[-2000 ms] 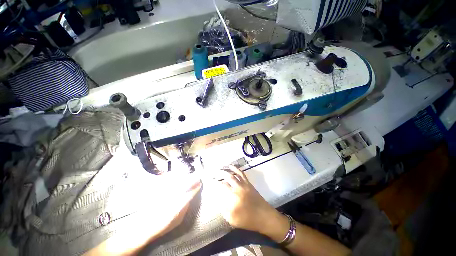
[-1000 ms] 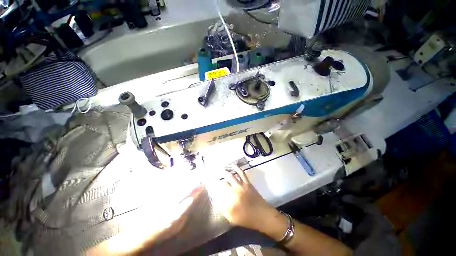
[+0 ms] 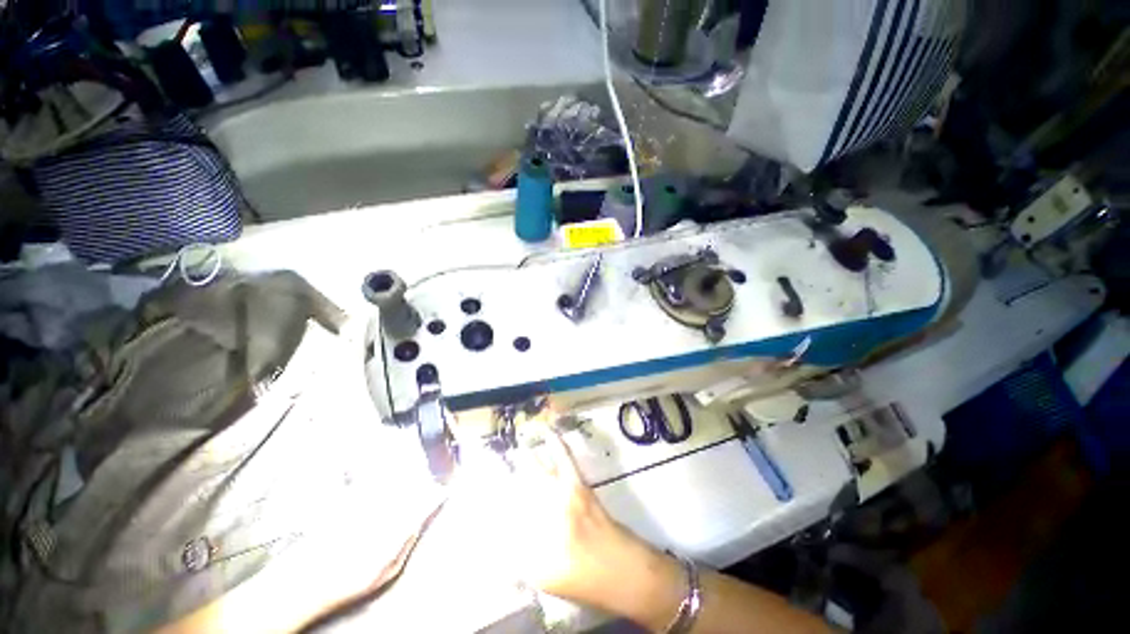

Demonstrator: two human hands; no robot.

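The grey-brown striped garment piece [image 3: 136, 421] lies over the left of the table and is bleached white under the lamp near the needle area. The white sewing machine head [image 3: 595, 341] with a blue stripe spans the middle. My left hand [image 3: 384, 545] lies low on the cloth, its fingers washed out by glare. My right hand [image 3: 564, 526] is just right of the presser foot [image 3: 502, 427], its fingers reaching up to the underside of the head. Glare hides what the fingertips touch. A small ring-like thing [image 3: 198, 554] lies on the cloth.
Black-handled scissors [image 3: 654, 420] and a light blue tool [image 3: 762, 461] lie under and right of the machine arm. A teal thread cone [image 3: 534, 198] stands behind the head. A striped pouch [image 3: 143, 192] is at back left, a striped bag [image 3: 855, 81] at back right.
My right hand has moved from the cloth up towards the needle area. The cloth and the ring-like thing have shifted left. The view has tilted, so the machine sits lower and further right.
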